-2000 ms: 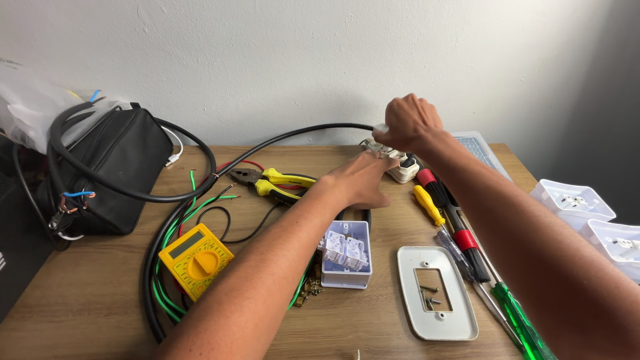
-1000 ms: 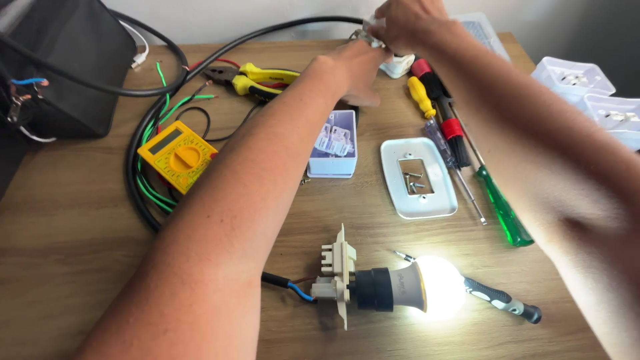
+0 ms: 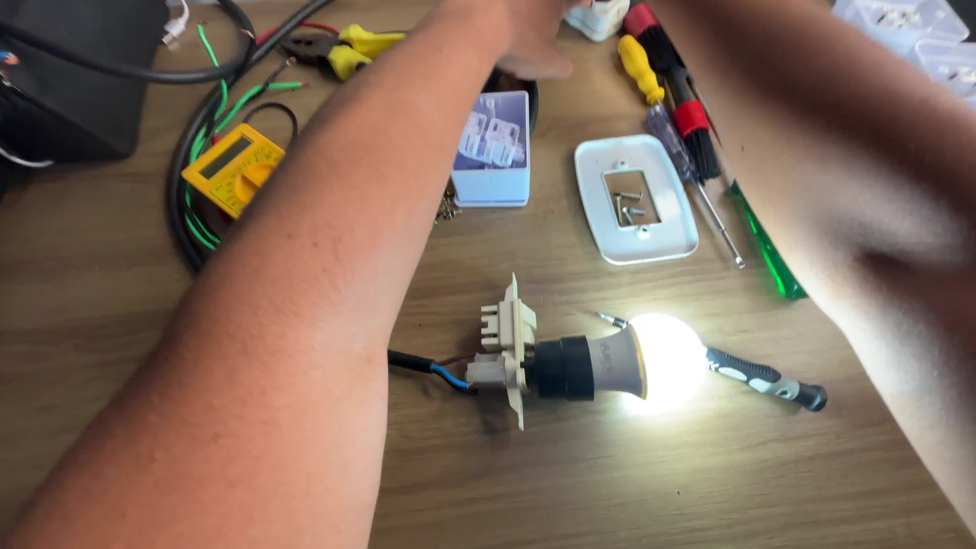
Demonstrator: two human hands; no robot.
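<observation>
Both arms reach to the top edge of the head view. My left hand shows only in part, near a white plug or adapter; what its fingers hold is cut off. My right hand lies beyond the top edge. Nearer to me, a lit LED bulb in a black lamp holder lies sideways, joined to a cream socket module. A black cable with blue and brown wires runs into the module. A black-and-grey screwdriver lies behind the bulb.
A white faceplate surrounds several screws. Left of it stands a clear-lidded box of connectors. Screwdrivers lie at right; a yellow multimeter, yellow-handled pliers, coiled black cable and a black bag are at left.
The view has tilted down, bringing the lit bulb and socket module into sight. The hands, which were together at the white plug or adapter, are now mostly beyond the top edge.
</observation>
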